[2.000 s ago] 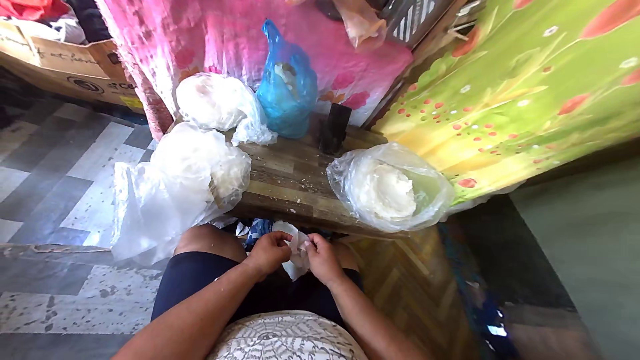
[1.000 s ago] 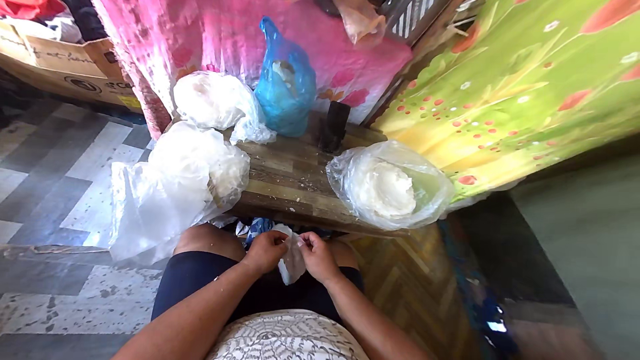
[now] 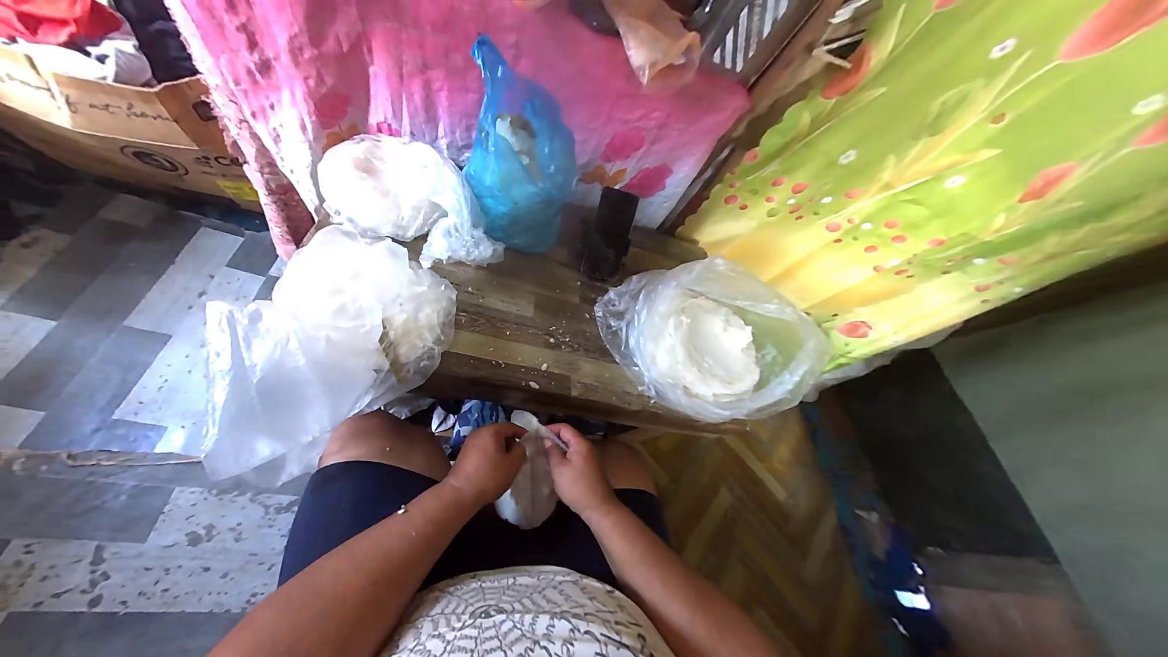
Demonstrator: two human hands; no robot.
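Between my thighs, my left hand (image 3: 490, 461) and my right hand (image 3: 577, 467) pinch the upper part of a small clear plastic bag (image 3: 527, 493), which hangs down between them. Whitish contents seem to fill its lower end. On the low wooden bench in front of me, an open plastic bag (image 3: 789, 342) holds a white, paste-like mass (image 3: 707, 349) at the right. At the bench's left end lie a plastic bag of white stuff (image 3: 333, 278) with loose plastic sheets (image 3: 274, 392) hanging over the edge, and another white-filled bag (image 3: 379, 187) behind it.
A knotted blue plastic bag (image 3: 520, 173) and a dark upright object (image 3: 610, 233) stand at the back of the bench (image 3: 511, 319). White crumbs dot its top. A pink cloth (image 3: 429, 73) hangs behind, a green-yellow curtain (image 3: 912, 182) at right, and a cardboard box (image 3: 119, 119) sits back left.
The small bag between my hands has changed shape and now hangs lower and longer below my fingers. Both hands stay in nearly the same place. The things on the bench have not moved.
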